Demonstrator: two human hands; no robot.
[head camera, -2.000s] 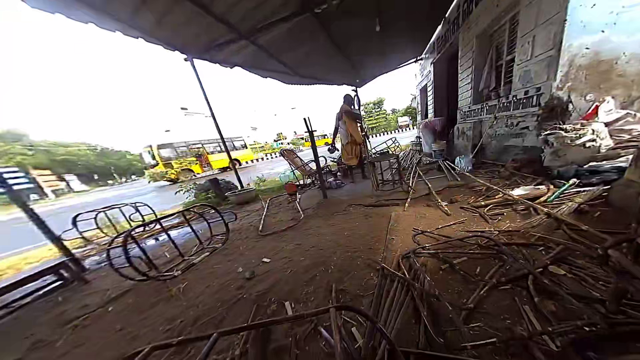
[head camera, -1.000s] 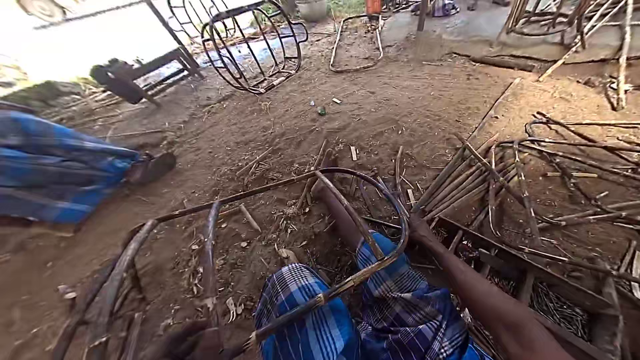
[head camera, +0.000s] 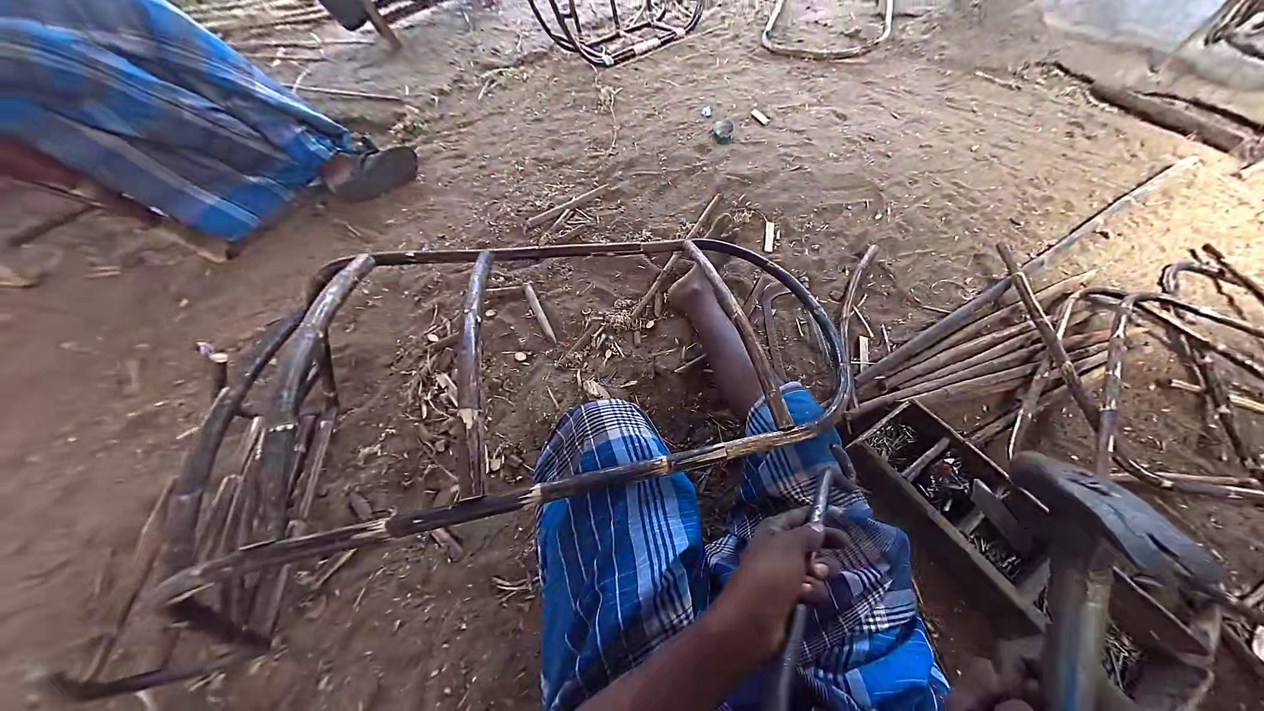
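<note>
A curved cane frame (head camera: 592, 476) with crossbars rests over the lap, above the blue checked cloth (head camera: 612, 553). My left hand (head camera: 785, 568) is closed round a thin dark rod (head camera: 795, 632) beside the frame's right end, over the right knee. A hammer (head camera: 1116, 523) stands upright at the lower right, its head close to the camera. At the bottom edge, my right hand (head camera: 1022, 676) is partly visible and blurred around its handle. An open wooden box (head camera: 938, 553) of nails lies between the hammer and the cloth.
Cane poles (head camera: 978, 365) and more bent frames (head camera: 1116, 375) lie at the right. At the upper left is a seated person's checked cloth and sandalled foot (head camera: 375, 173). Another cane frame (head camera: 632, 44) stands at the top. Cane offcuts and chips (head camera: 538, 314) litter the dirt floor.
My left hand has come from the lower left to above the lap, with the rod in it. My right arm has drawn back from the frame's right end, and the hammer now shows. The view first swung down.
</note>
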